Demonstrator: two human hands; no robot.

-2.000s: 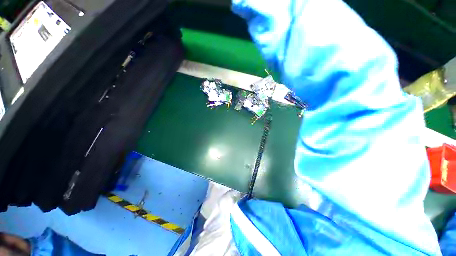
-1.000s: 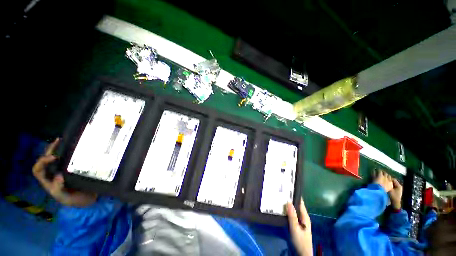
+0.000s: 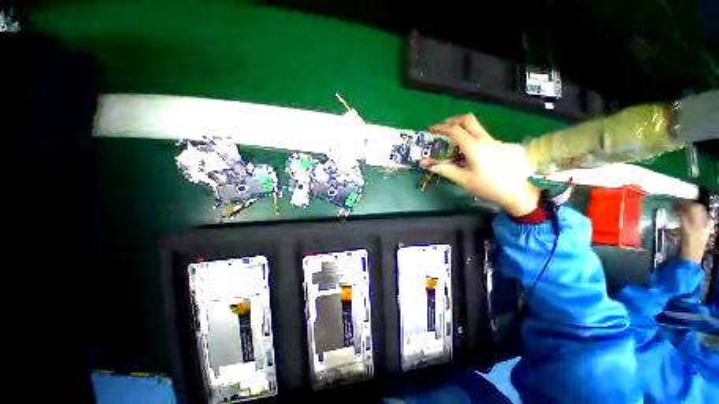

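A black tray (image 3: 288, 241) lies in front of me at the bottom of the view. Three of its pockets each show a silvery phone mid-frame (image 3: 337, 317) with a black flex cable and orange end; the fourth, at the right, is mostly hidden by my right sleeve. My right hand (image 3: 485, 167), with a red wrist strap, is above the white strip. Its thumb and fingers are closed around the right end of a main board pile (image 3: 414, 148). More main boards (image 3: 325, 183) lie in loose clusters (image 3: 229, 173) to the left, behind the tray. My left hand is out of view.
A red bin (image 3: 616, 217) is right of my forearm. A slanting post wrapped in yellowish tape (image 3: 607, 142) comes in from the right. Another dark tray (image 3: 465, 71) lies at the back. Another person's hand (image 3: 694, 229) and blue sleeve are at the far right.
The tray was held up in both hands and now lies lower in view. My right hand has let go of it and moved up to the boards. My left hand has left the view.
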